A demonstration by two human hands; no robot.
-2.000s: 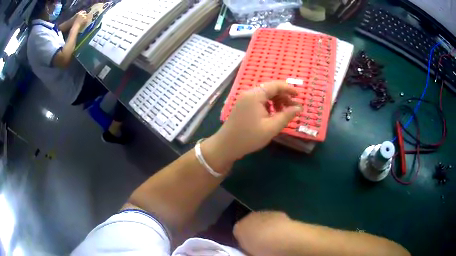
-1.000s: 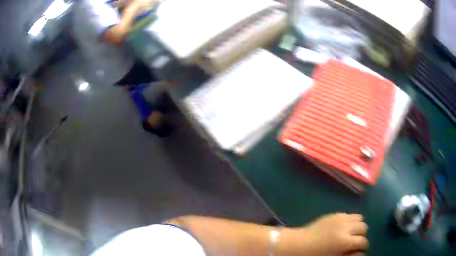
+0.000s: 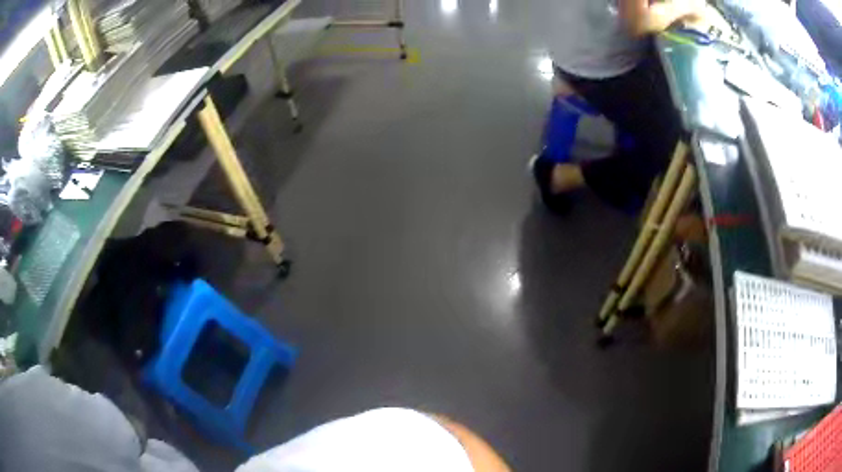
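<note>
Neither of my hands is in the picture; only my white sleeve and a bit of bare upper arm show at the bottom edge. The red component tray is cut off by the lower right corner. A white component tray lies just behind it on the green bench. More white trays are stacked farther back at the right edge. The test fixture and probe are not in view.
A blue stool stands on the grey floor at lower left. Another bench at left bears stacked sheets and plastic bags. A seated person is at the upper right. Tan bench legs stand below the right bench.
The view has swung left, so the trays have shifted to the right edge and the floor, stool and left bench show. My left hand and forearm have left the picture.
</note>
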